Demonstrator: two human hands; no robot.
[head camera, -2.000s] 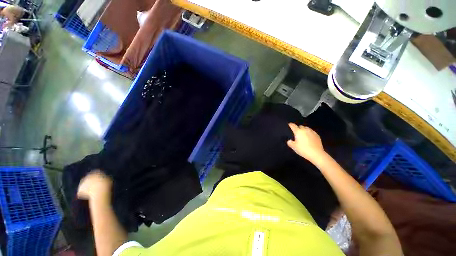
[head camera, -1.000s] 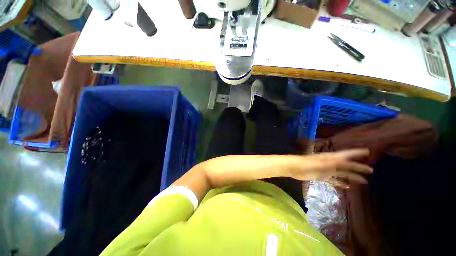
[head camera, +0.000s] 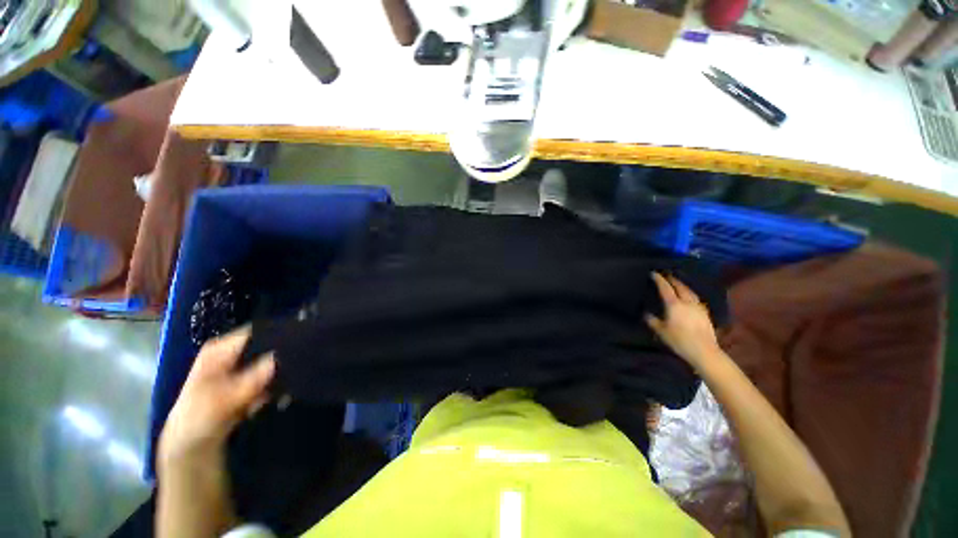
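Observation:
A black garment (head camera: 473, 305) is stretched across my lap, from over the left blue bin to the right bin's near side. My left hand (head camera: 226, 384) grips its left end, slightly blurred, over the left bin. My right hand (head camera: 683, 321) is on its right end with the fingers bent into the cloth. The machine's cylinder bed (head camera: 494, 152) with the work clamp (head camera: 504, 84) stands beyond the garment, with no cloth on it. The garment hides my legs.
The left blue bin (head camera: 173, 347) holds black garments with a speckled cluster. The right blue bin (head camera: 777, 233) has brown cloth and a clear plastic bag (head camera: 699, 452). Black snips (head camera: 746, 97) and a small cardboard box (head camera: 636, 25) are on the white table (head camera: 378, 95).
A black garment now lies across my lap between both hands. My left hand has moved from the right bin back to the left, and my right hand has come into view.

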